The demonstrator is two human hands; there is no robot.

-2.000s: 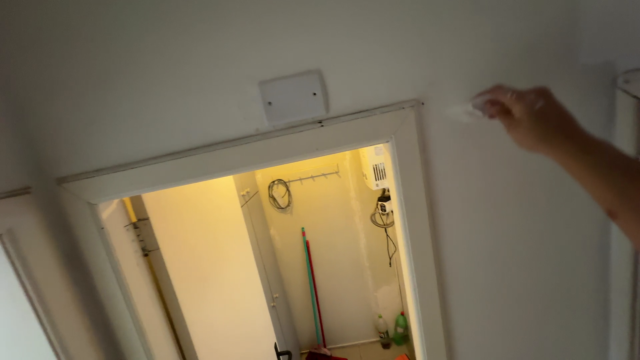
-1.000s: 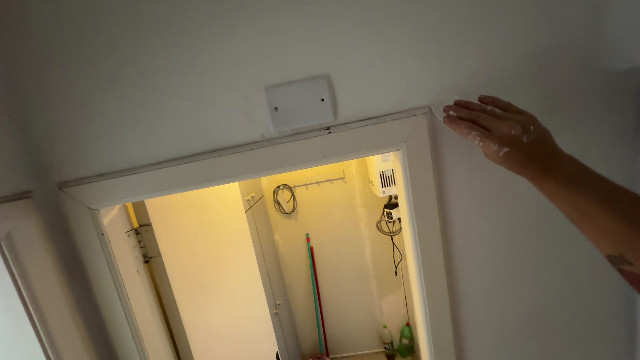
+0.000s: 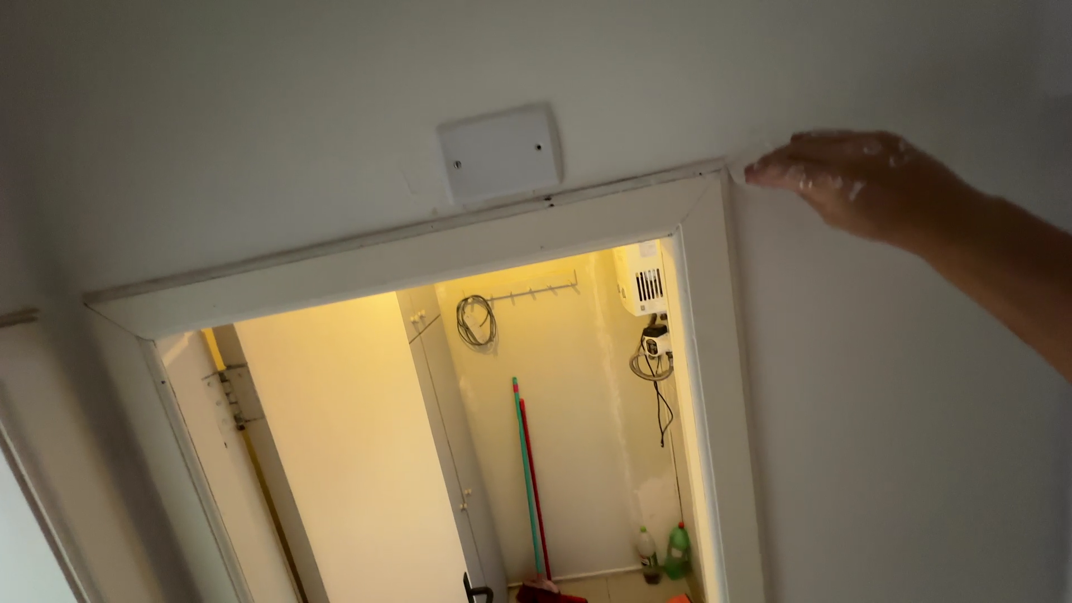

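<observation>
My right hand (image 3: 871, 184), smeared with a white paste, reaches in from the right. Its fingertips are at the wall (image 3: 871, 402), just right of the upper right corner of the white door frame (image 3: 402, 260); whether they touch it is hard to tell. The fingers are extended and close together, and I see no tool in them; the palm side is hidden. To the left of the hand, a white rectangular cover plate (image 3: 500, 154) with two screw points is on the wall above the frame. My left hand is out of view.
Through the doorway stand a pale door (image 3: 352, 435) with a black handle (image 3: 477, 591), two broom handles (image 3: 532, 486), and a green bottle (image 3: 677, 551). A coiled cable (image 3: 476, 322) hangs from a hook rail (image 3: 536, 291). A white wall unit (image 3: 641, 280) is at the right.
My right hand was higher on the wall and farther right two seconds ago, with its fingers curled. It has moved down and left to the frame's corner, with the fingers now extended.
</observation>
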